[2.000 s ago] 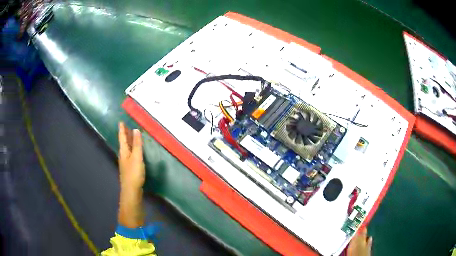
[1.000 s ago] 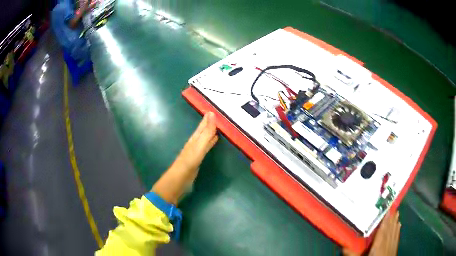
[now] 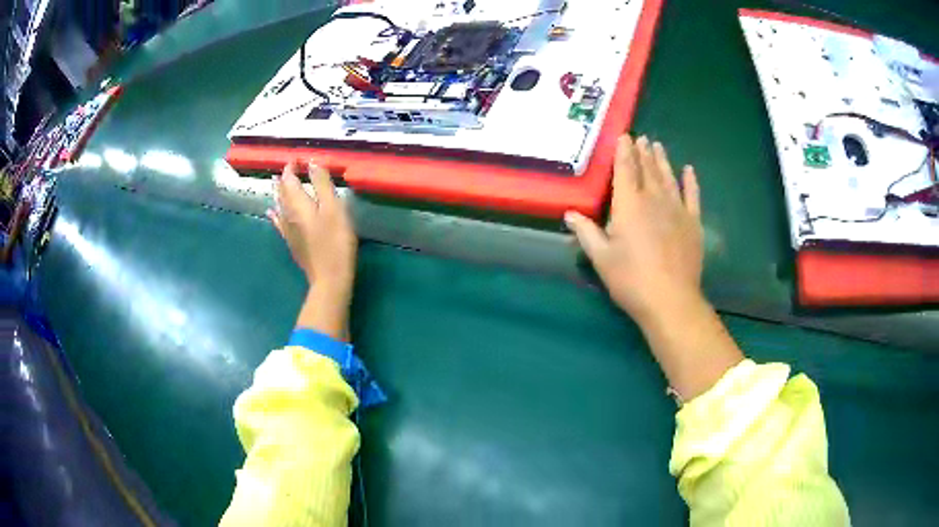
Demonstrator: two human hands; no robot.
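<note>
The white rear chassis plate (image 3: 515, 142) lies on a red-orange foam pad (image 3: 453, 189) at the top centre, its far edge cut off. It bears the mainboard with its fan (image 3: 463, 46), a curved black cable (image 3: 304, 64), red wires and a black oval speaker (image 3: 525, 79). A small green circuit board (image 3: 585, 103) sits near its right edge. My left hand (image 3: 317, 224) is bare, its fingertips at the pad's near edge. My right hand (image 3: 651, 229) is bare with fingers spread at the pad's near right corner, thumb at the front edge. Neither hand grips anything.
A second white panel (image 3: 824, 103) on red-orange foam (image 3: 870, 276) stands to the right, partly cut off. The shiny green bench (image 3: 494, 381) runs across the view. The grey aisle with a yellow line is at the lower left. Cluttered, blurred items show at the far left.
The view has shifted. The panel and pad now appear higher and turned more square to me. My right hand has come fully into view, and the second panel shows more.
</note>
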